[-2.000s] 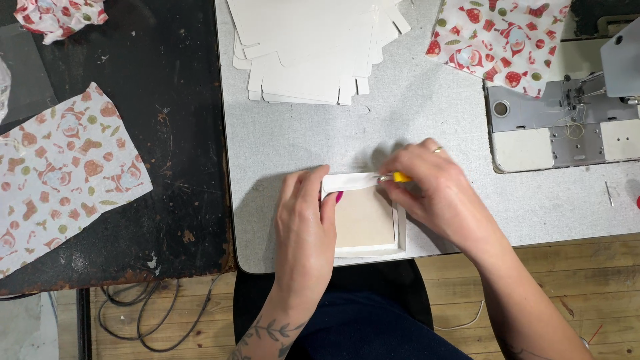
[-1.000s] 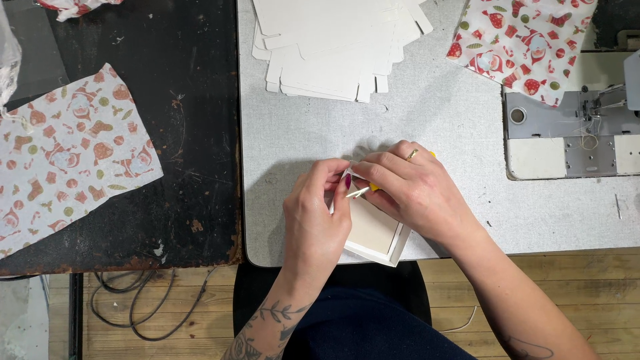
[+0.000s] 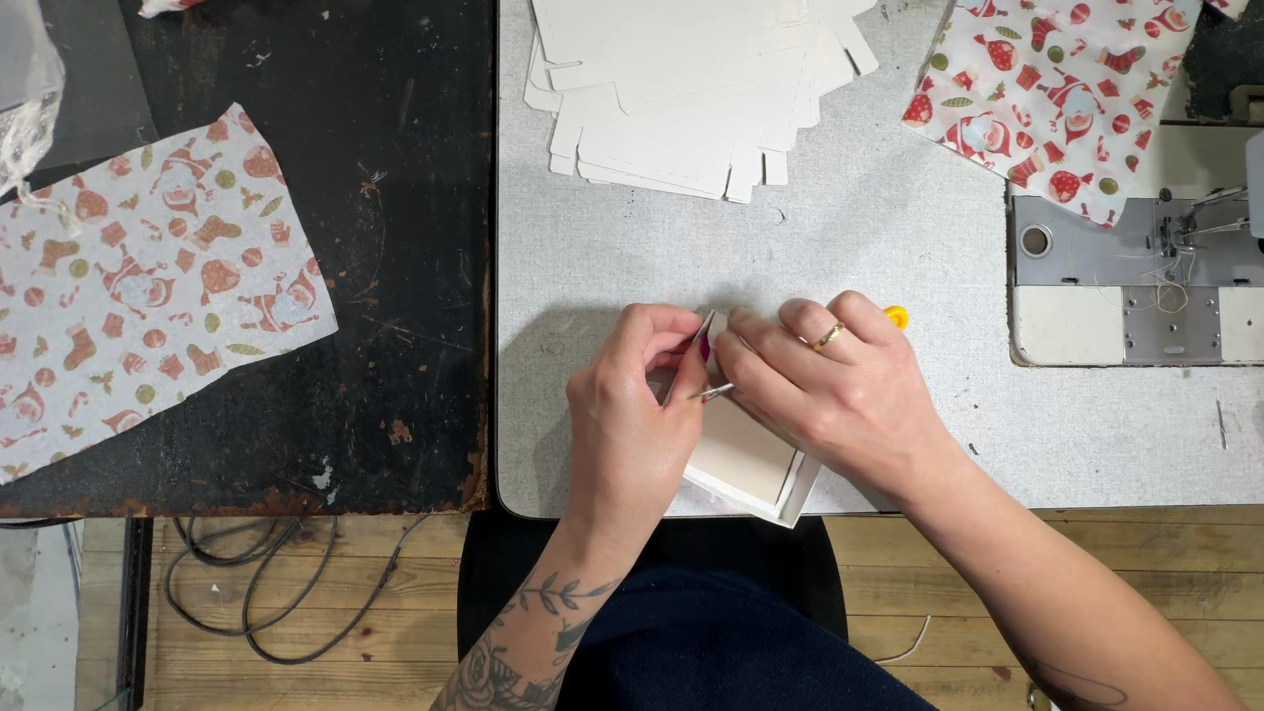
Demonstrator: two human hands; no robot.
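Observation:
A shallow white cardboard box lies at the table's front edge, turned at an angle, its far corner between my hands. My left hand pinches the box's far corner with thumb and fingers. Over the box's right side, my right hand is closed around a small tool with a yellow handle; a thin metal part shows by my left thumb. The kind of tool is hidden by my fingers, and so is most of the corner.
Flat white cardboard blanks are piled at the back. Christmas-print paper lies beside the sewing machine on the right. Another printed sheet lies on the black table at left, near clear plastic. Cables are on the floor.
The box has turned from nearly square-on to tilted. My left hand has gone from the box's left side to its far corner, and my right hand has drawn in close beside it.

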